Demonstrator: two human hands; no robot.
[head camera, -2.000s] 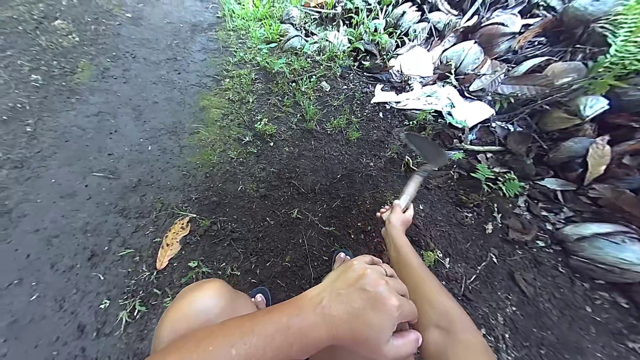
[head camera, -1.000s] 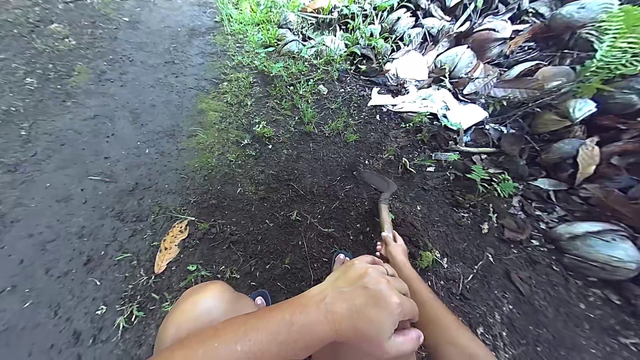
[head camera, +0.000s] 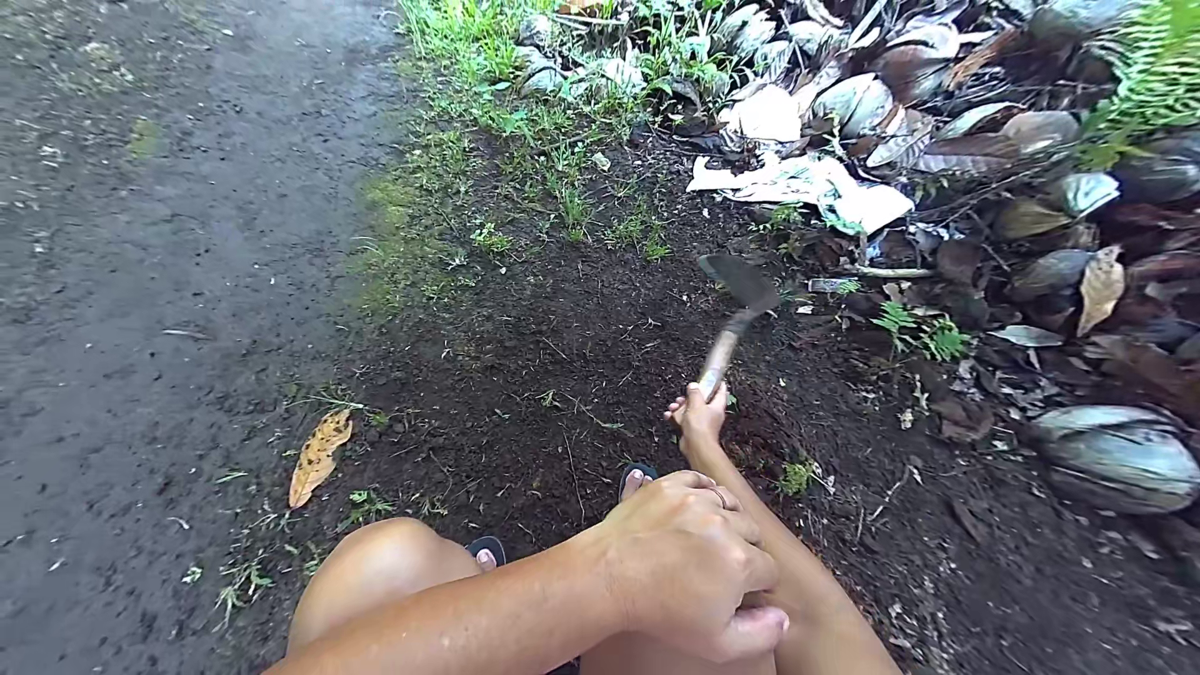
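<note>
My right hand (head camera: 701, 414) grips the light wooden handle of a hand hoe or similar weeding tool (head camera: 741, 281). Its dark, flat metal blade is over dark soil (head camera: 581, 337), just below a patch of grass. Nearer the camera, my left hand (head camera: 698, 562) is curled, with a ring on one finger, and lies across my right forearm. Whether anything is inside its curled fingers is hidden; no object shows there.
Coconut husks (head camera: 1116, 457) and dry leaves are heaped along the right. White crumpled scraps (head camera: 806, 183) lie beyond the blade. Grass (head camera: 562, 122) grows at the top. A yellow-brown leaf (head camera: 321, 457) lies left of my bent knee (head camera: 389, 567).
The tool's blade has moved right and away since one second ago, when it was turned left over the soil. My left hand has stayed in place.
</note>
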